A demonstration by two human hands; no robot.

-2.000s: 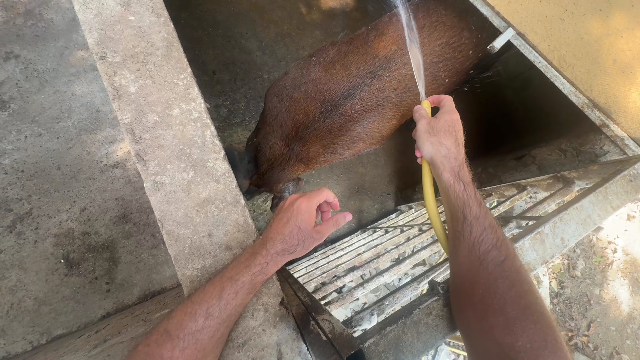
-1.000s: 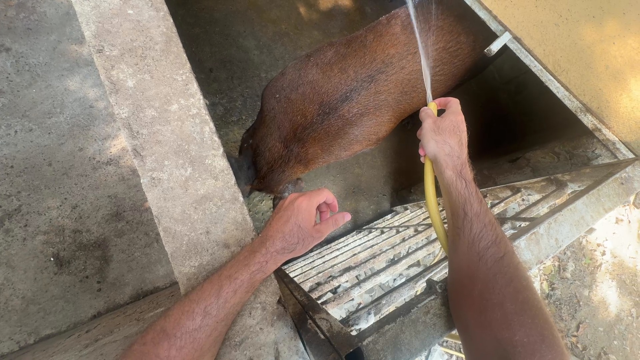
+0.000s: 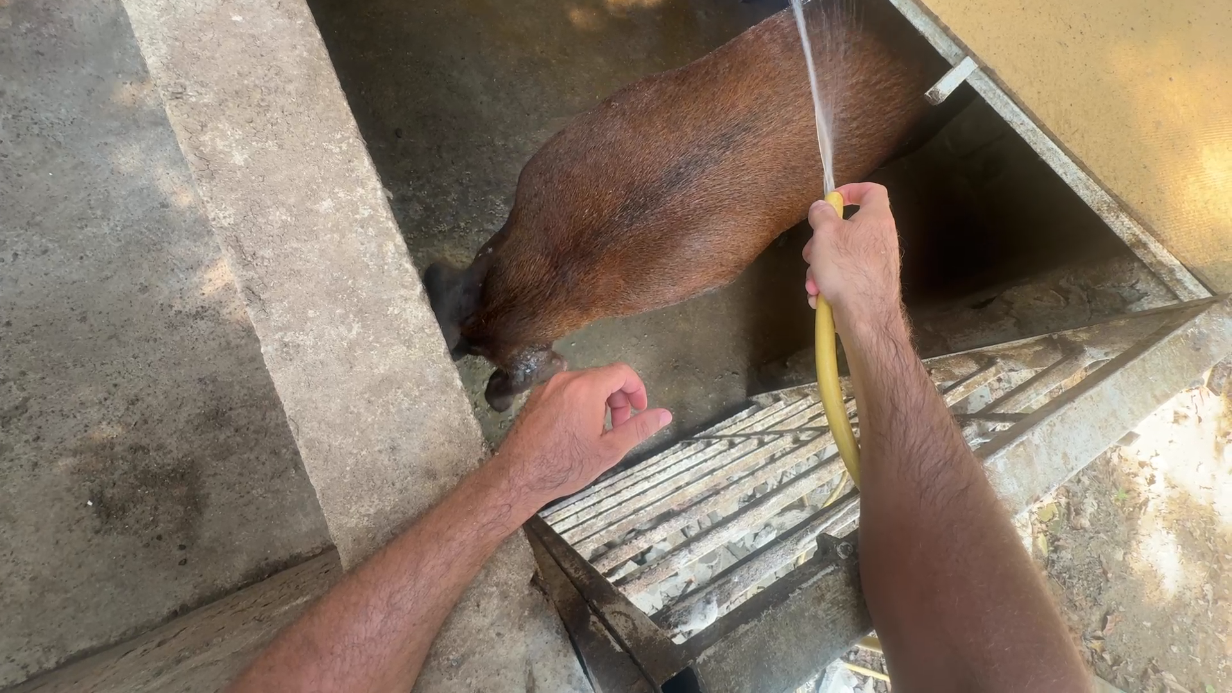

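Note:
My right hand [image 3: 855, 245] grips a yellow hose [image 3: 830, 366] near its open end, with the thumb by the mouth. A water jet [image 3: 816, 96] leaves the hose upward in view and sprays over the rear part of a brown-haired pig [image 3: 664, 183]. The pig stands in the pen, its head at the lower left, partly hidden beside the concrete wall. Empty and loosely curled, my left hand [image 3: 587, 423] hovers close to the pig's ear [image 3: 520, 373]; whether they touch I cannot tell.
A thick concrete wall top [image 3: 318, 279] runs along the pen's left side. Below lies a barred metal gate [image 3: 712, 500], with the hose passing over it. A metal edge [image 3: 1068, 164] borders a tan surface [image 3: 1136, 106] at upper right. Wet concrete floor [image 3: 433, 106] surrounds the pig.

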